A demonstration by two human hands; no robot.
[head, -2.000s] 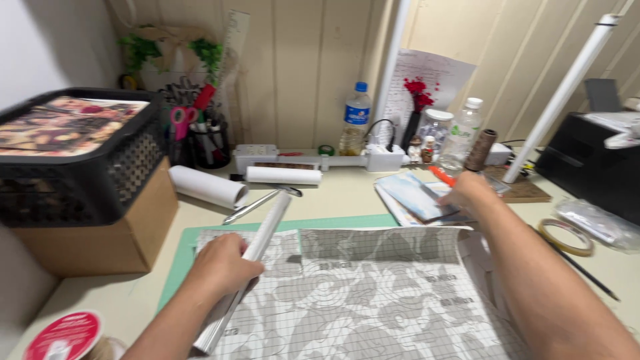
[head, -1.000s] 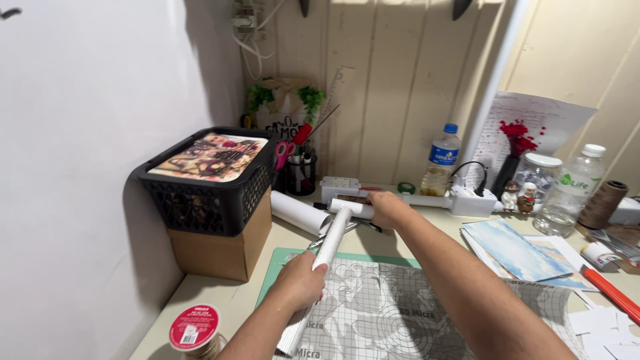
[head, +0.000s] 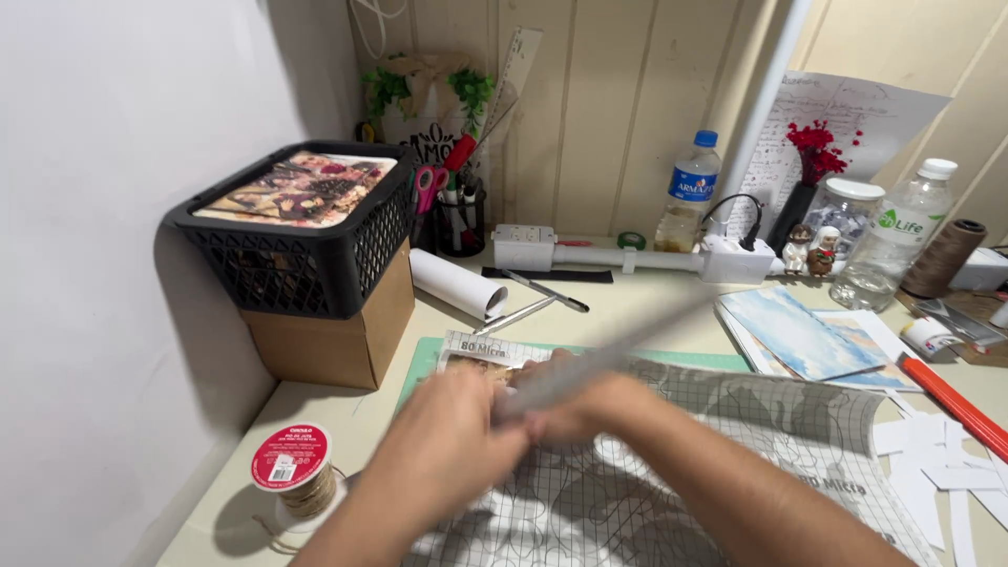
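Observation:
My left hand [head: 453,429] and my right hand [head: 579,398] are close together over the left part of a gridded sheet of contact film [head: 614,504]. A long grey-white stick or tube [head: 610,354], blurred by motion, slants up to the right from between them; my left hand seems closed on its lower end. My right hand is beside it, near a printed picture [head: 480,366] at the sheet's upper left corner. What its fingers hold is hidden. Beneath the sheet lies a green cutting mat [head: 425,358].
At left, a black plastic basket [head: 315,260] sits on a cardboard box [head: 339,342], near a spool of jute twine [head: 303,480]. Behind are a paper roll [head: 457,283], pens [head: 520,315] and an outlet strip [head: 630,258]. Right are painted sheets [head: 803,335], a red tool [head: 953,405] and paper strips [head: 917,465].
My right hand has come back from the small white roll by the outlet strip to beside my left hand. That roll no longer shows there. The long tube has swung to slant right.

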